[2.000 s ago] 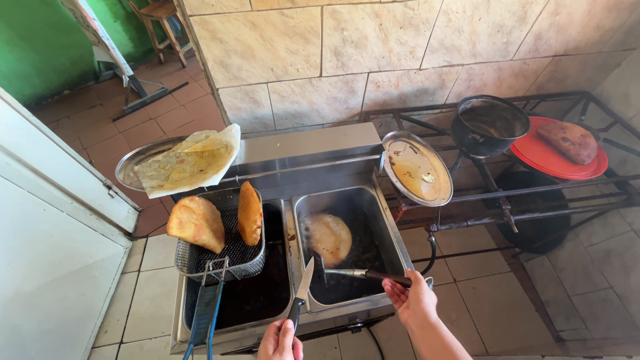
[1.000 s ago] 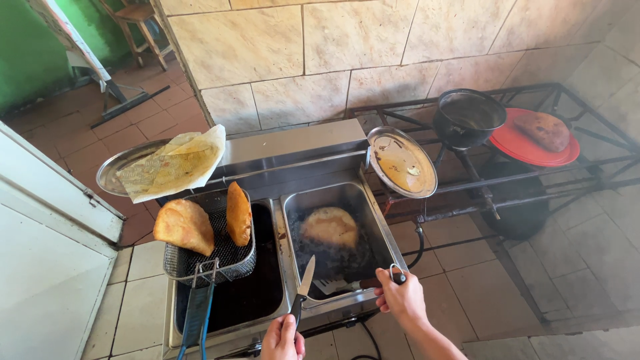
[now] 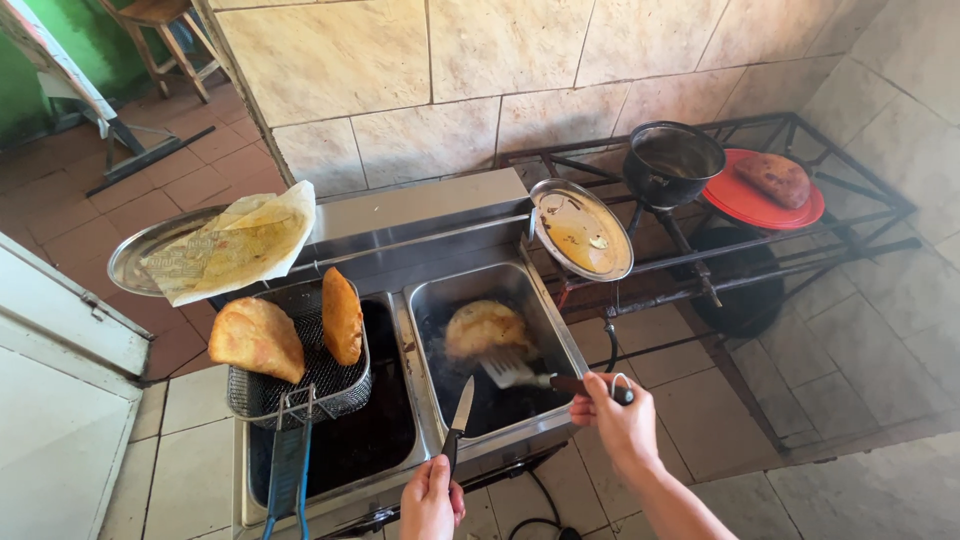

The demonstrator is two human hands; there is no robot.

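Note:
My left hand (image 3: 433, 498) grips the black handle of a knife (image 3: 462, 409), its blade pointing up over the near rim of the right fryer vat (image 3: 420, 375). In my right hand (image 3: 621, 420) is the dark handle of a slotted metal spatula (image 3: 507, 369); its head meets the near edge of a round, pale golden fried turnover or dough (image 3: 488, 328) in the dark oil. Two browned turnovers, one flat (image 3: 257, 339) and one on edge (image 3: 342, 316), rest in a wire fryer basket (image 3: 330, 401) above the left vat.
An oval metal tray with oily paper (image 3: 240, 240) sits behind the basket. Another oily tray (image 3: 583, 230) leans right of the fryer. The black burner frame (image 3: 795, 262) carries a dark pot (image 3: 670, 169) and a red plate (image 3: 739, 191) with a browned turnover (image 3: 772, 180).
The spatula head, on edge near the vat's side two seconds ago, now lies in the oil against the dough. The knife stays in my left hand.

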